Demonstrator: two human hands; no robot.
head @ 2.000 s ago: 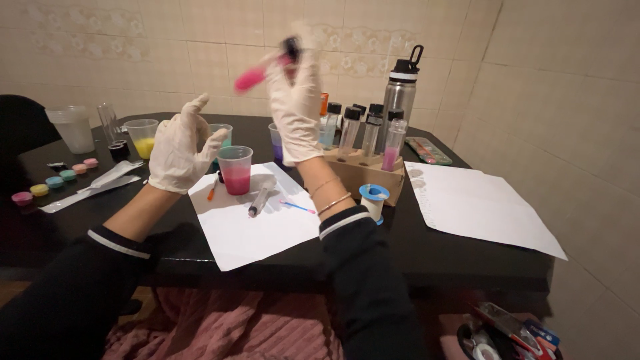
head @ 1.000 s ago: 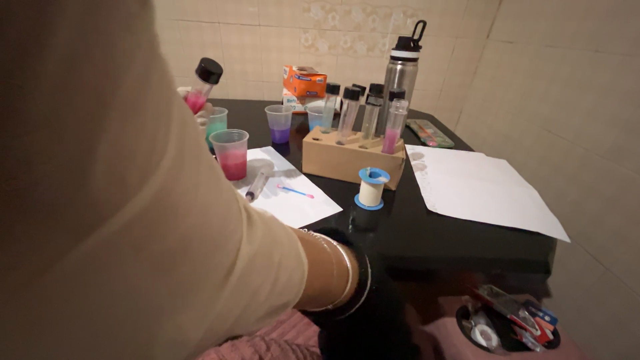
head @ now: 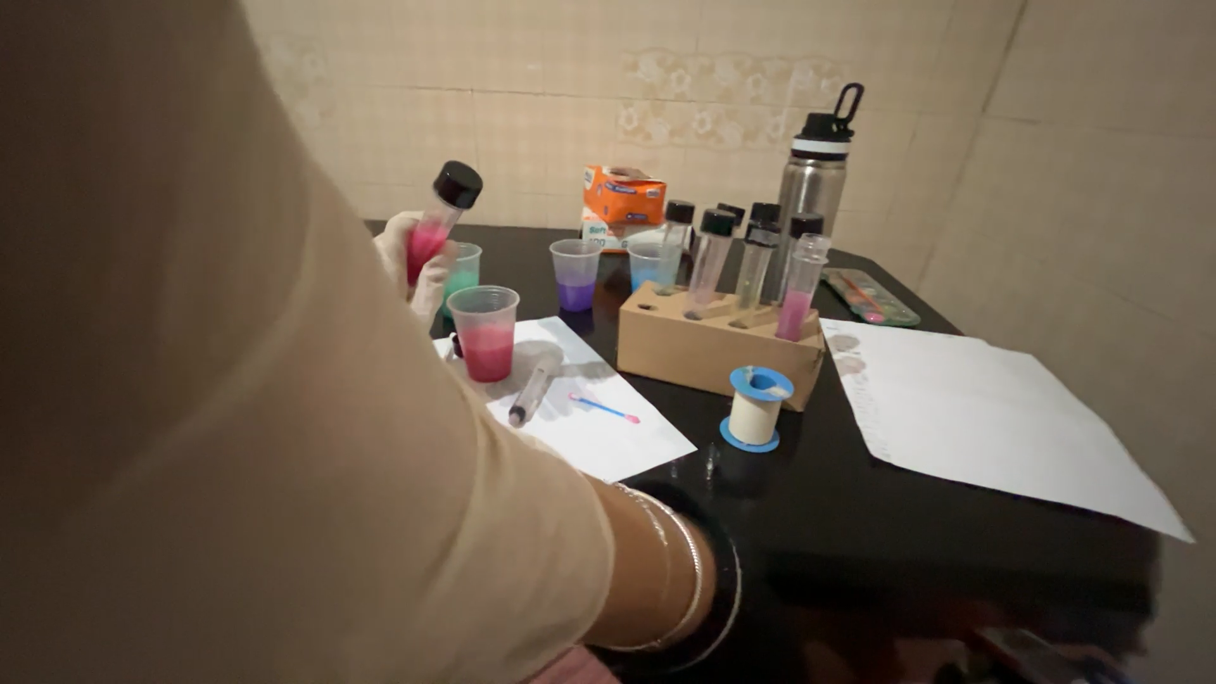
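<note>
My left gloved hand [head: 427,285], partly covered by my right, holds a clear tube of pink liquid [head: 428,245], tilted, its black screw cap [head: 458,184] on. Very near the camera, my right gloved hand [head: 285,427] fills the left side; its fingers are out of view. A plastic cup of pink-red liquid [head: 487,342] stands just right of my left hand, with a cup of green liquid [head: 465,275] behind. On white paper [head: 617,442] lie a syringe [head: 535,389] and a cotton swab [head: 605,408].
A cardboard rack [head: 708,351] holds several tubes, one with pink liquid [head: 795,309]. Around it are a blue-rimmed spool [head: 755,410], cups of purple [head: 576,285] and blue liquid [head: 647,271], a steel bottle [head: 812,199], orange box [head: 622,198], paint palette [head: 869,296] and more paper [head: 997,408].
The capped pink tube, in my right hand two seconds ago, is now in my left. My right hand has come up close to the camera and blocks the left side.
</note>
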